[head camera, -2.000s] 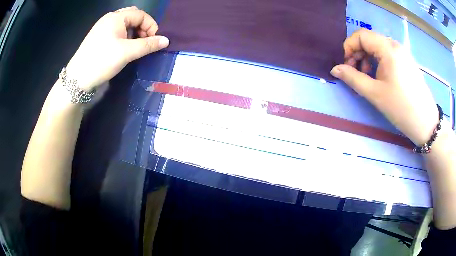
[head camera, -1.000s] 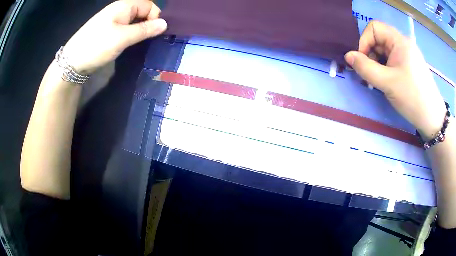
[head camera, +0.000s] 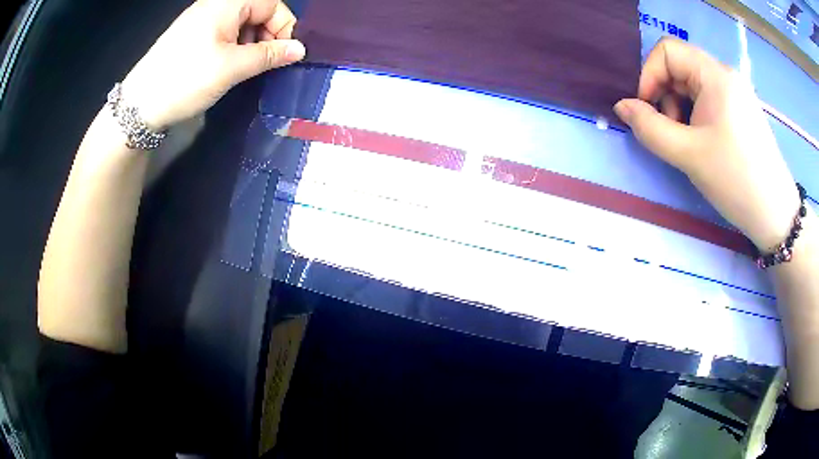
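A dark purple-maroon fabric piece lies over the clear sewing template, its far part cut off by the top edge. Its near edge runs along a dark blue marking line. My left hand pinches the fabric's near left corner between thumb and fingers. My right hand pinches its near right corner. A small white tab shows at the fabric edge beside my right thumb. A dark red strip crosses the template nearer to me.
A glossy black surface lies at the left, under the template's left edge. Printed blue characters show at the upper right. A tan band runs along the far right. The floor shows at the lower right.
The fabric first moved up and right, its right corner lifting off the line. Now that edge is back down along the blue line. The template has shifted slightly up and right in view.
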